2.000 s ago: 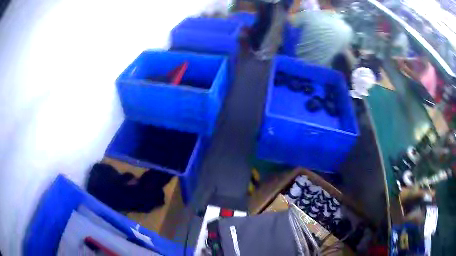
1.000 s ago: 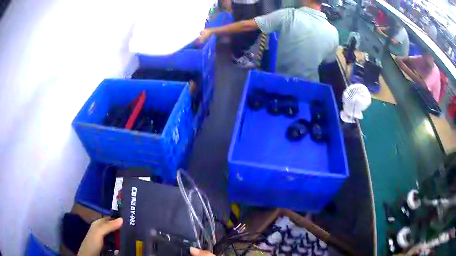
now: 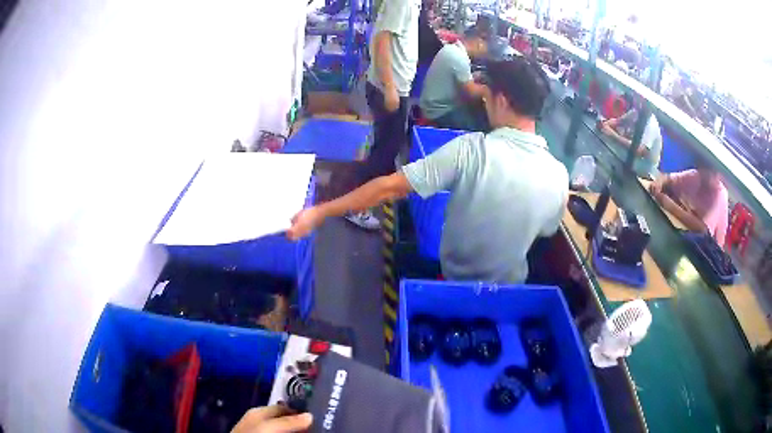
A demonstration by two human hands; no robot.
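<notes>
The flat black control unit (image 3: 377,397) with white lettering is at the bottom centre. Beside and partly under it is the silver-white fan-cooled power unit (image 3: 298,372), with a round fan grille and a red switch. My left hand (image 3: 272,419) is cut off by the bottom edge; its thumb and fingers grip the left side of the stacked units. A piece of clear hose (image 3: 438,404) shows at the black unit's right end. My right hand is not in view.
Blue crates stand left (image 3: 110,364) and right (image 3: 499,292), the right one holding round black parts. A seated person's arm reaches across the aisle to a white sheet (image 3: 237,199) on a crate. Another person stands ahead. A green bench (image 3: 677,380) with a white fan (image 3: 625,328) runs along the right.
The view has tilted up and moved along the aisle. The units now show lower in the picture. The right hand's fingertips have left the picture. The seated person's head now shows.
</notes>
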